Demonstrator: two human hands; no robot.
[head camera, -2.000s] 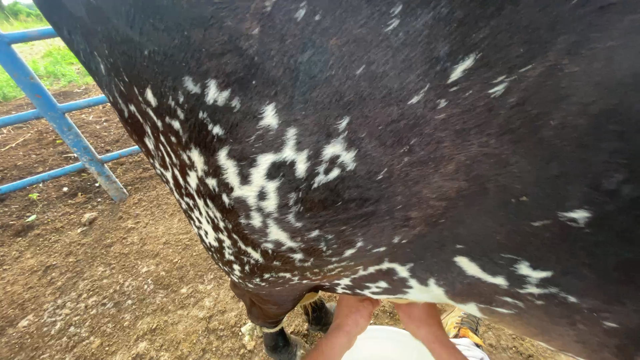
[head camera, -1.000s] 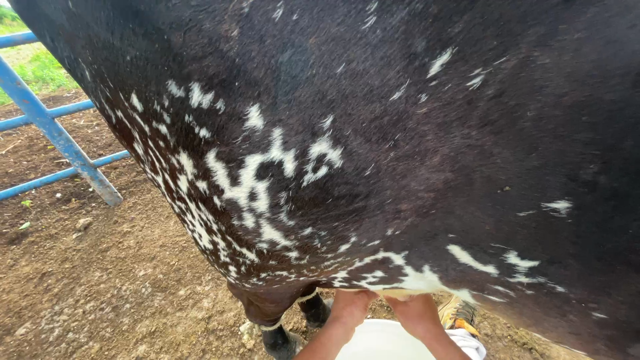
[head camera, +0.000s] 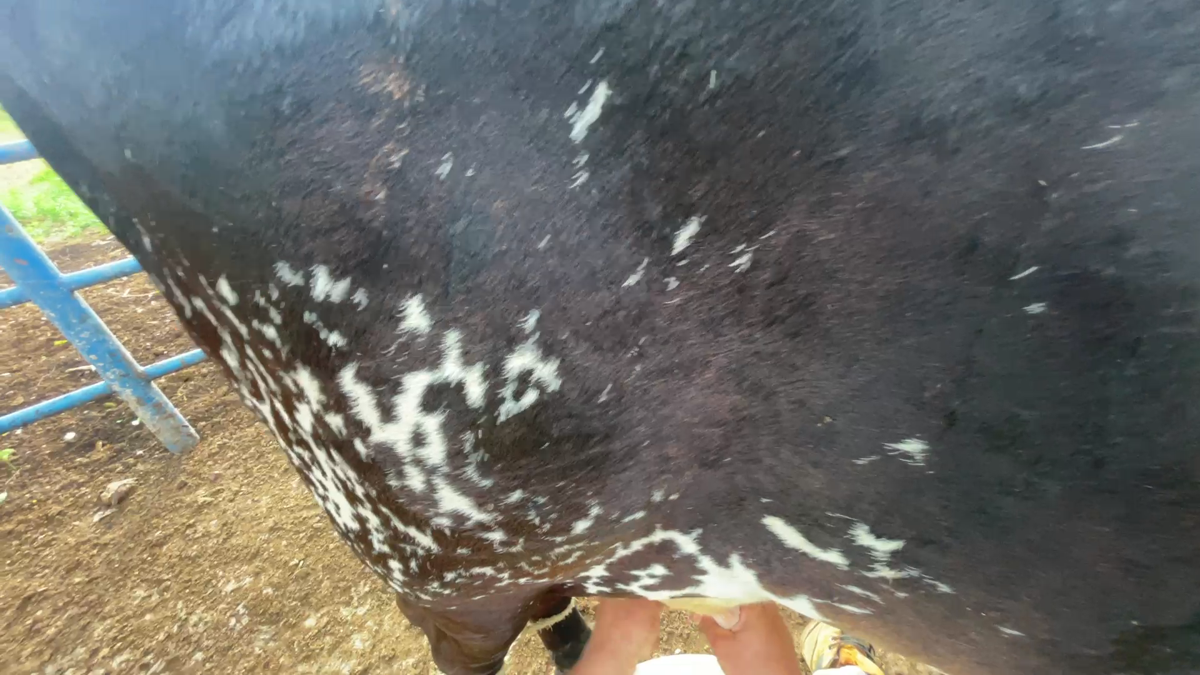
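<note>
A dark brown cow (head camera: 750, 375) with white flecks fills most of the view, seen from its side. Both my hands reach up under its belly from the bottom edge. My left hand (head camera: 623, 630) shows only as wrist and forearm, its fingers hidden behind the belly. Beside a pale teat (head camera: 727, 617) at the udder is my right hand (head camera: 755, 637), its fingers also out of sight, so what each hand grips does not show. Between and below my forearms is the rim of a white bucket (head camera: 680, 666).
A blue metal pipe gate (head camera: 94, 337) stands at the left, over bare soil (head camera: 187, 544). A rope (head camera: 553, 616) is looped around the cow's leg near the bottom. A shoe (head camera: 834, 647) shows right of my right hand. Grass lies beyond the gate.
The view has shifted so that the bucket and my forearms sit lower and less of them shows. Both hands stay under the belly throughout.
</note>
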